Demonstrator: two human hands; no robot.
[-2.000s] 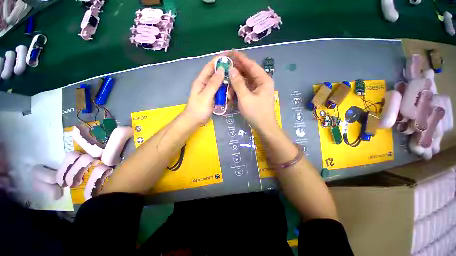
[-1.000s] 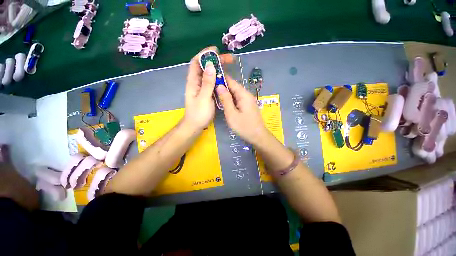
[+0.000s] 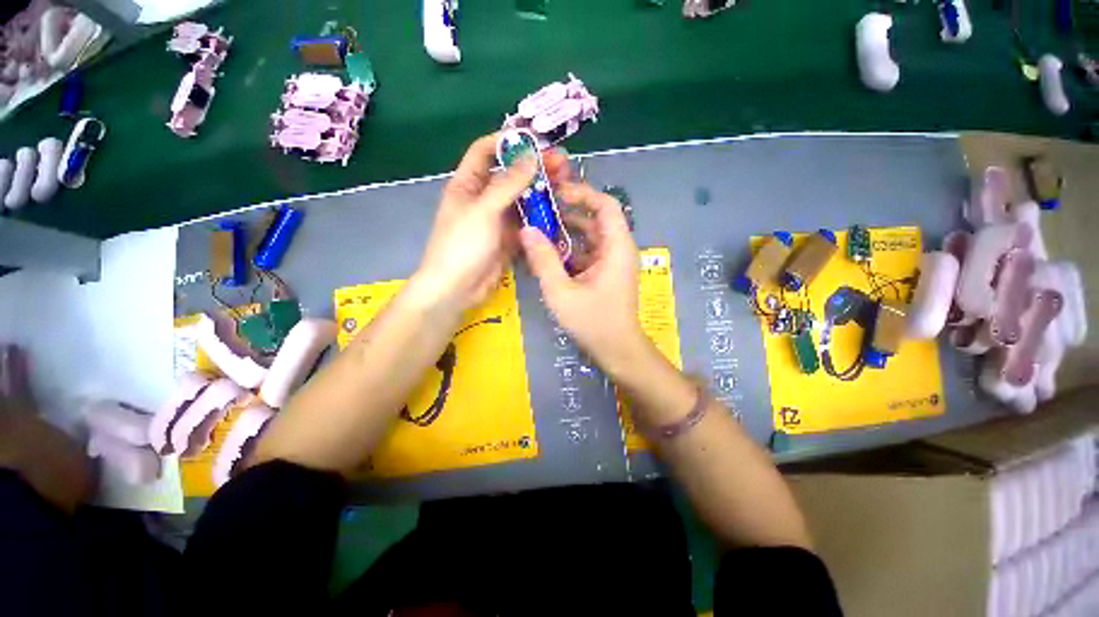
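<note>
A part-filled housing (image 3: 539,207) is held above the grey mat, near the belt edge. Its pale rim surrounds a green circuit board (image 3: 517,151) at the far end and a blue battery cell (image 3: 541,215) towards the near end. My left hand (image 3: 472,217) grips it from the left, with the thumb by the board. My right hand (image 3: 591,271) grips it from the right, with the thumb at the lower end. The fingertips behind the housing are partly hidden.
Pink openwork frames (image 3: 319,117) and other parts lie on the green belt (image 3: 651,72). Pink shells and wired blue cells (image 3: 277,238) are at left. Loose wired sets (image 3: 805,259), piled shells (image 3: 1010,289) and a carton (image 3: 892,506) are at right. Another person's arm (image 3: 42,440) shows at far left.
The housing has tilted, its lower end now pointing right. My right hand's fingers have spread more around it. The parts on the belt have shifted left, and another housing has appeared at the top.
</note>
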